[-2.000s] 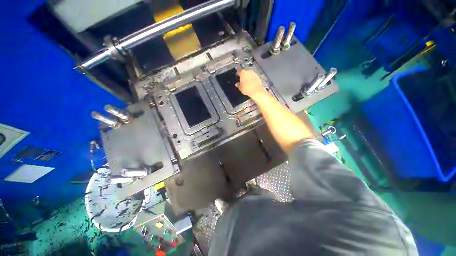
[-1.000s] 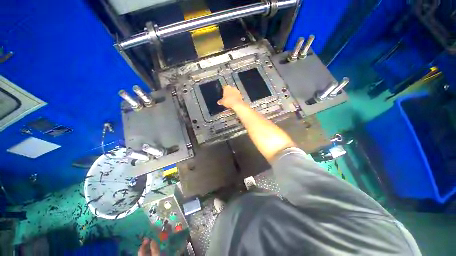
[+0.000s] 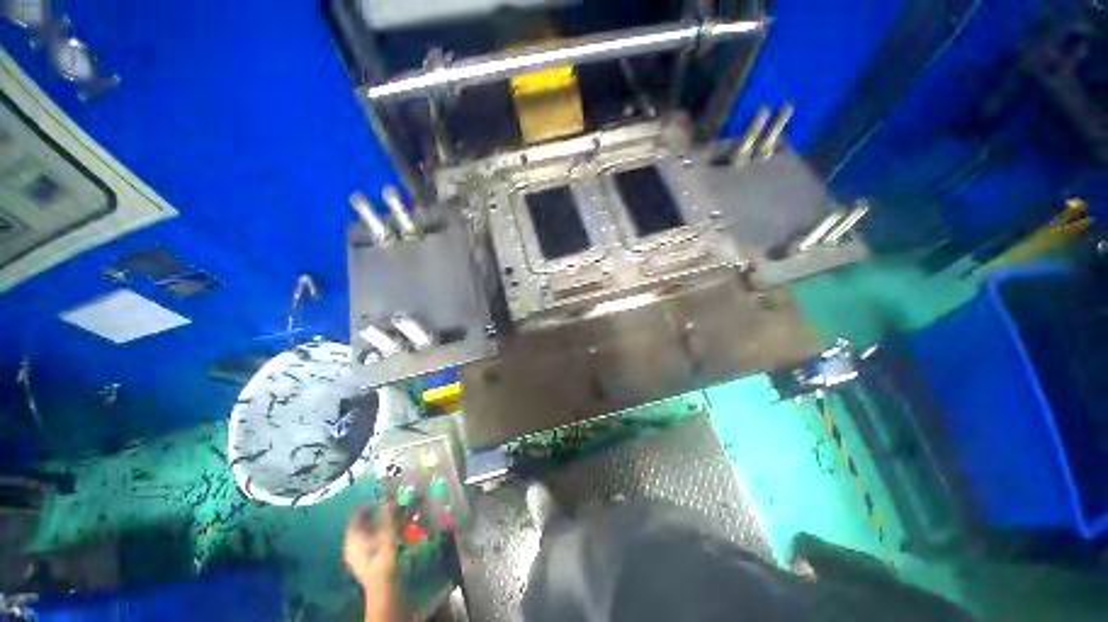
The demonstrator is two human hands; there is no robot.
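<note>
The grey steel mould (image 3: 599,216) lies on the press table, with two rectangular cavities side by side. A flat black rubber piece (image 3: 558,224) lies in the left cavity and another black piece (image 3: 649,201) in the right one. My left hand (image 3: 372,546) is blurred and bare, at the left edge of the press control box (image 3: 428,468), beside its red button. It seems empty with its fingers apart; whether it touches the box I cannot tell. My right hand is not in view.
Grey side plates with upright guide pins flank the mould, left (image 3: 419,289) and right (image 3: 790,216). A round white scrap bucket (image 3: 247,413) with black trimmings stands left of the control box. A blue bin (image 3: 1033,395) is at the right. A shiny bar (image 3: 571,55) crosses behind the mould.
My right hand has left the mould, where it touched first the right, then the left black piece, and is out of view. My left hand has come up to the control box. The view has shifted.
</note>
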